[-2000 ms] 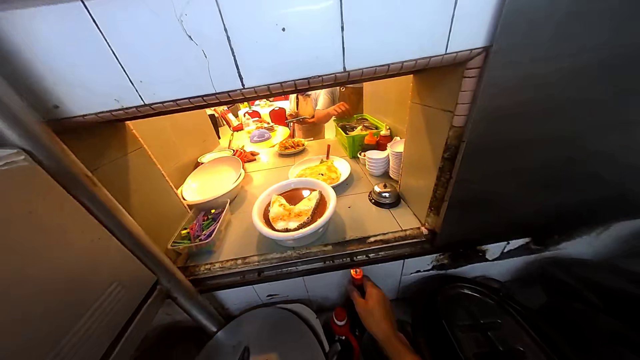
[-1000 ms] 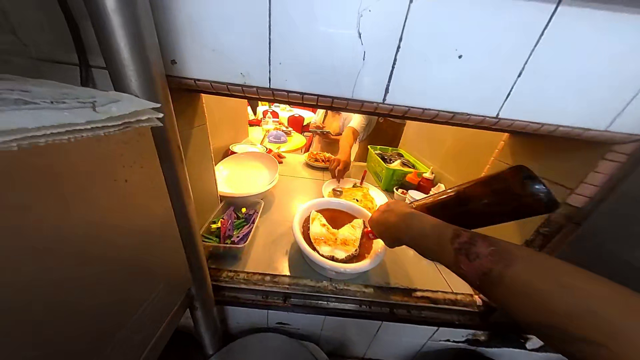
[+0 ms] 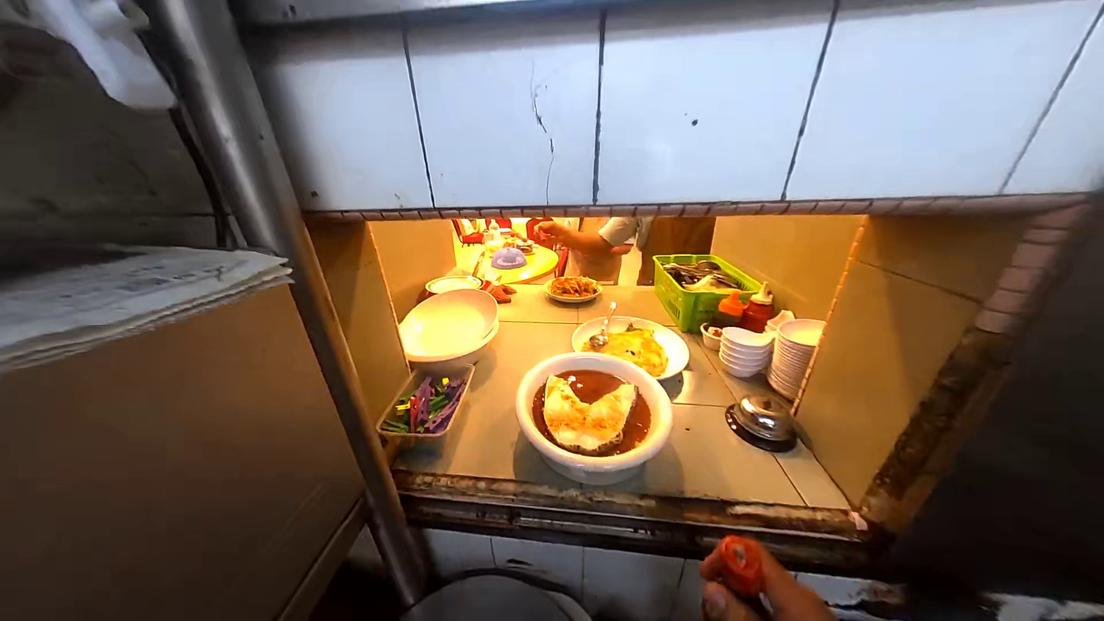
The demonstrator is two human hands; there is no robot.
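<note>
My right hand (image 3: 763, 591) is at the bottom right, below the sill of the serving hatch, closed around the neck of a bottle with a red cap (image 3: 742, 561); the rest of the bottle is out of sight. My left hand does not show. On the tiled ledge stands a white bowl (image 3: 535, 435) of brown sauce with a pale, browned piece of food in it. Behind the bowl lies a white plate (image 3: 677, 358) with yellow food, likely egg, and a metal spoon (image 3: 606, 323). A metal call bell (image 3: 763, 418) is to the bowl's right.
Left on the ledge are a tray of coloured clips (image 3: 427, 405) and white bowls (image 3: 448, 323). Right are a green basket (image 3: 690, 302), squeeze bottles (image 3: 757, 309) and stacked small dishes (image 3: 795, 354). A metal pole (image 3: 293, 259) rises at left. A person's arm (image 3: 582, 237) shows beyond the hatch.
My right hand has moved down from beside the bowl with the bottle, which was tilted there one second ago. The other person's hand has left the plate of yellow food.
</note>
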